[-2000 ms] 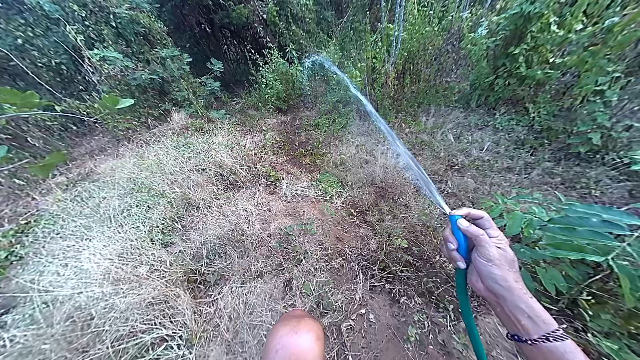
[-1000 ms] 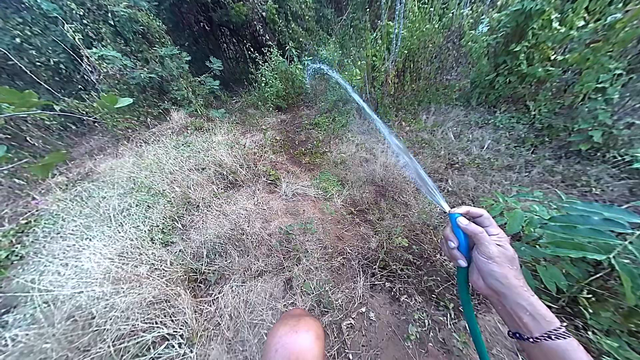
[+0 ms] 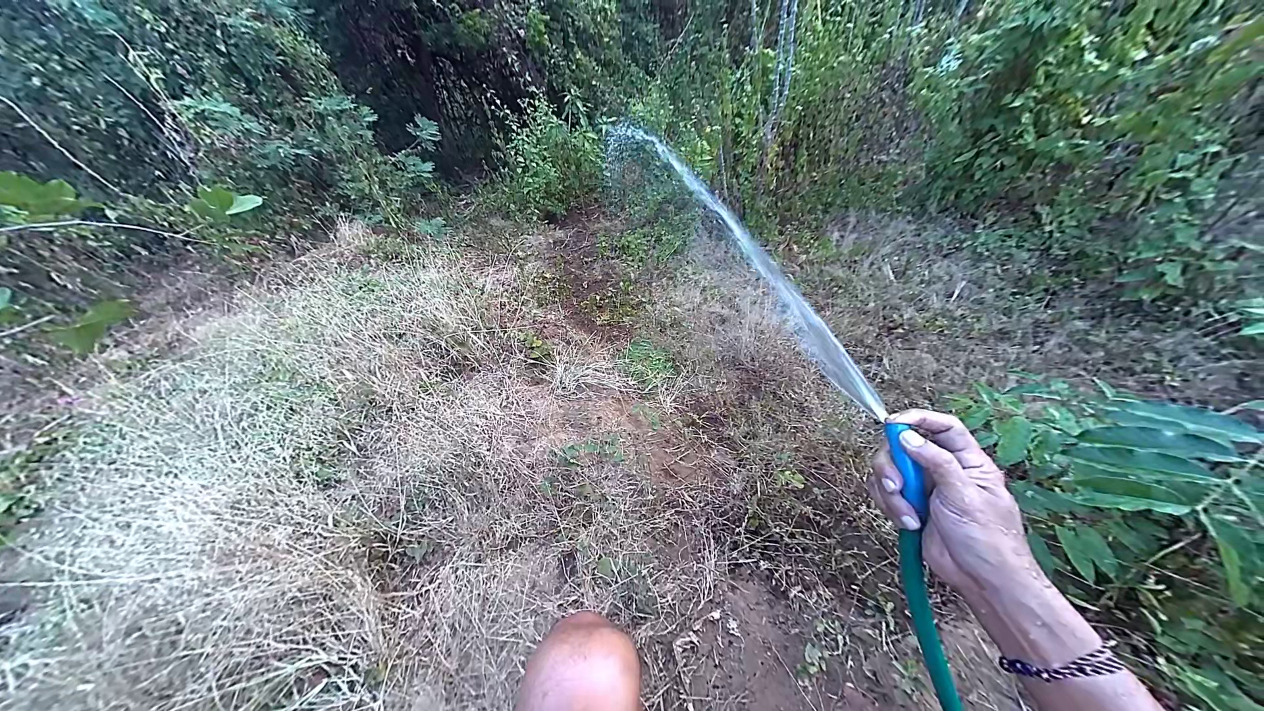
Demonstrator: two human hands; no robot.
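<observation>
My right hand (image 3: 953,489), with a braided band on its wrist, is closed around a blue hose nozzle (image 3: 907,472) at the right. The thumb and forefinger lie at the nozzle's tip. A green garden hose (image 3: 924,612) runs down from the nozzle and out at the bottom edge. From the tip a stream of water (image 3: 765,267) arcs up and to the left, breaking into drops before the bushes. My left hand is out of view.
Dry grass (image 3: 395,474) covers the ground at the left and middle, around a bare soil strip (image 3: 592,267). Dense bushes (image 3: 1066,148) stand along the back. A broad-leaved plant (image 3: 1155,459) grows beside my right hand. My bare knee (image 3: 581,667) shows at the bottom.
</observation>
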